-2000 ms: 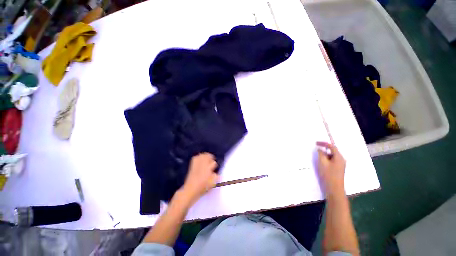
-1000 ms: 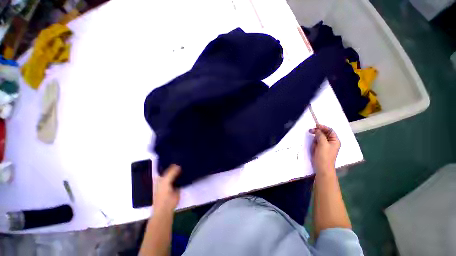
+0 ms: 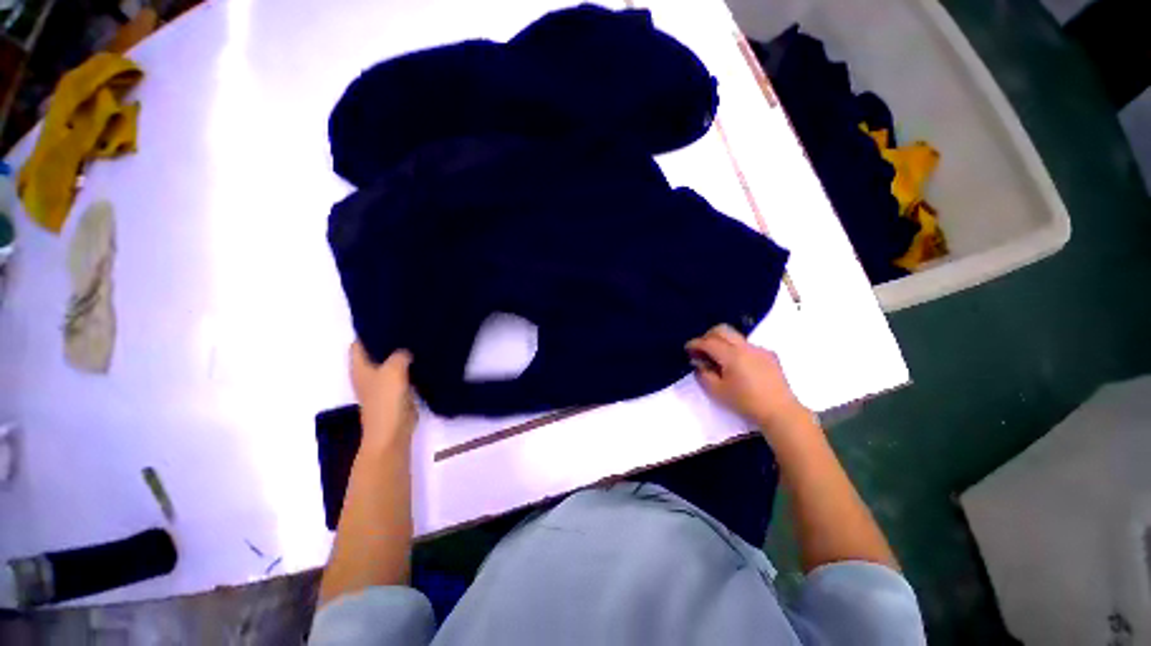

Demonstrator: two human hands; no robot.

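A dark navy garment (image 3: 555, 265) lies spread on the white table, with a gap near its front edge where the white tabletop shows. My left hand (image 3: 383, 385) grips its front left corner. My right hand (image 3: 738, 374) pinches its front right edge. Whether a small tool is in my right hand cannot be told. A second dark navy heap (image 3: 530, 95) lies just beyond, touching the first garment.
A black smartphone (image 3: 337, 461) lies left of my left forearm. A black bottle (image 3: 107, 564), a small green stick (image 3: 158, 492), a beige strip (image 3: 91, 290) and mustard cloth (image 3: 78, 133) are farther left. A white tub (image 3: 1003, 189) with navy and mustard garments stands right.
The near garment, swinging out to the right a second ago, now lies flat and spread. My right hand has moved left and taken its edge. My left hand has moved slightly left and up.
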